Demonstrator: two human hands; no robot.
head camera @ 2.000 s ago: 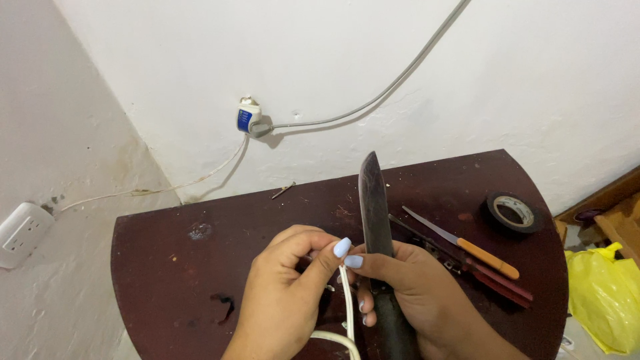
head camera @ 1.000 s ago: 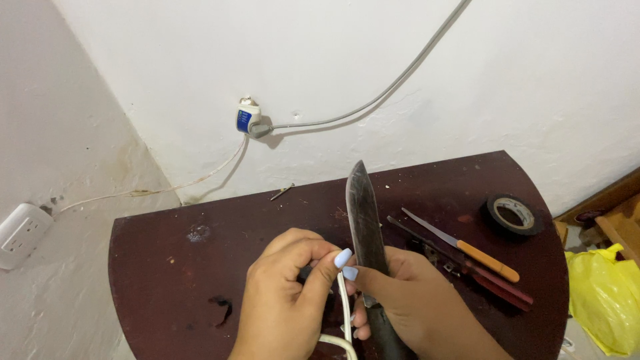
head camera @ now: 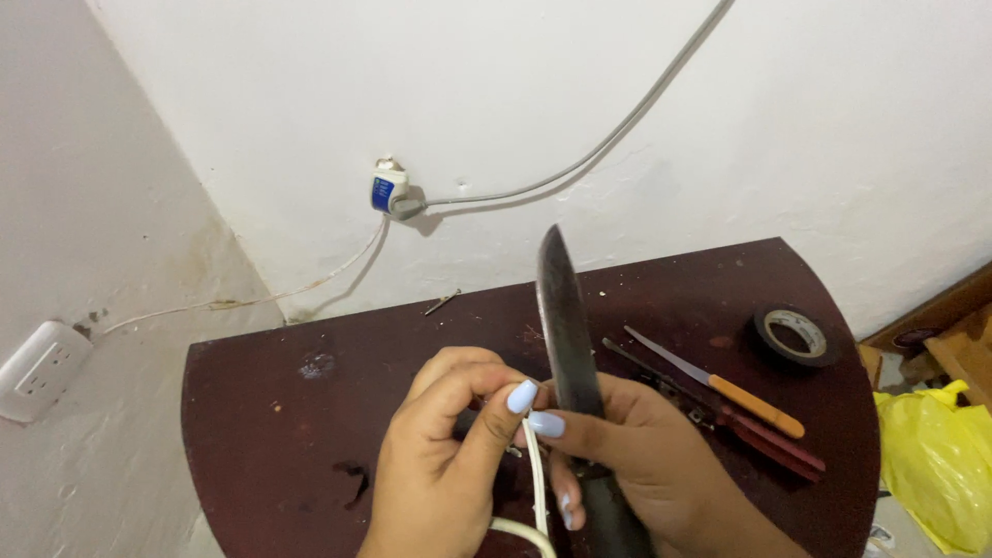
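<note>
My left hand (head camera: 449,449) pinches the upper end of a white two-core electrical cable (head camera: 536,473) between thumb and finger. In my right hand (head camera: 651,457) is a large dark-bladed knife (head camera: 564,333), its blade pointing up and its black handle against the palm. The right thumb also touches the cable beside the left thumb. Fingers hide the very tip of the cable. To the right on the dark red table (head camera: 256,403) lie a small knife with an orange handle (head camera: 756,404), a red-handled tool (head camera: 775,446) and a roll of black electrical tape (head camera: 792,337).
A small metal piece (head camera: 442,301) lies at the table's back edge. On the wall hangs an outlet with a plugged-in grey cord (head camera: 558,182). A white double socket (head camera: 43,372) is at the left. A yellow plastic bag (head camera: 934,457) stands beyond the table's right side.
The knife in my right hand has tilted, its tip shifting left of where it stood two seconds ago. Both hands remain together at the cable end.
</note>
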